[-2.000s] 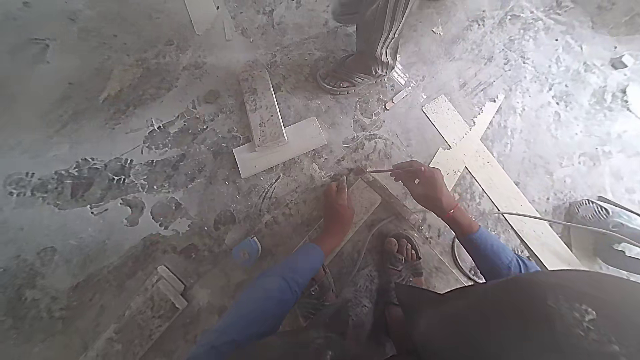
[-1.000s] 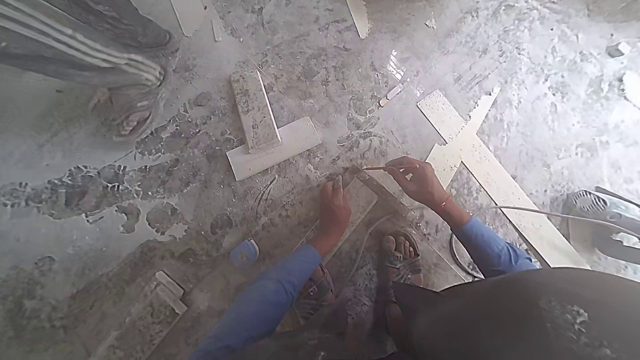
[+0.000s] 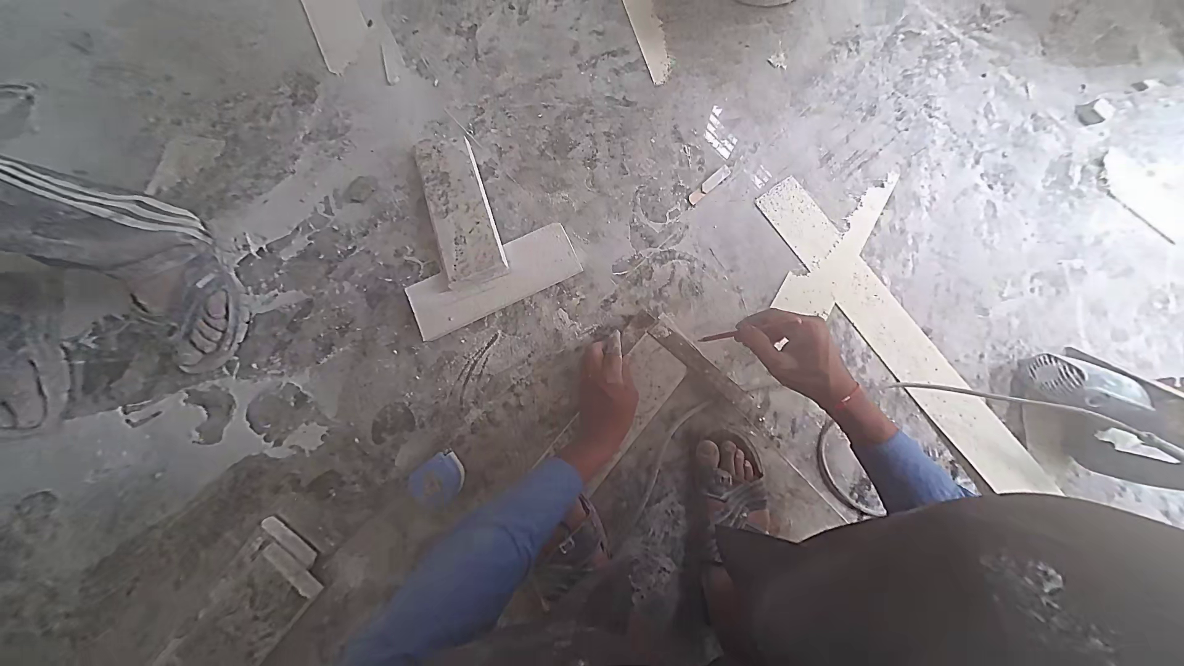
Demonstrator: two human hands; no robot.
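My right hand (image 3: 797,356) holds a thin reddish-brown pencil (image 3: 718,337) between thumb and fingers, its tip pointing left near a narrow dusty strip (image 3: 708,370). That strip lies slanting across the upper end of a pale flat board (image 3: 649,384) on the floor. My left hand (image 3: 607,393) rests at the board's upper left edge, fingers bent; whether it grips the edge is hard to tell. Right of my right hand, a long pale board (image 3: 934,370) lies crossed with a shorter jagged-edged piece (image 3: 856,240).
Two stacked boards (image 3: 499,282) form a T ahead. A blue tape measure (image 3: 437,478) lies left, small blocks (image 3: 291,555) at lower left. A corded power tool (image 3: 1082,388) is at right. Another person's sandalled foot (image 3: 211,314) stands at far left.
The other person has moved from the top middle to the far left. The pencil tip, earlier at the strip's upper end, is now a little to its right. My left hand stays near the board.
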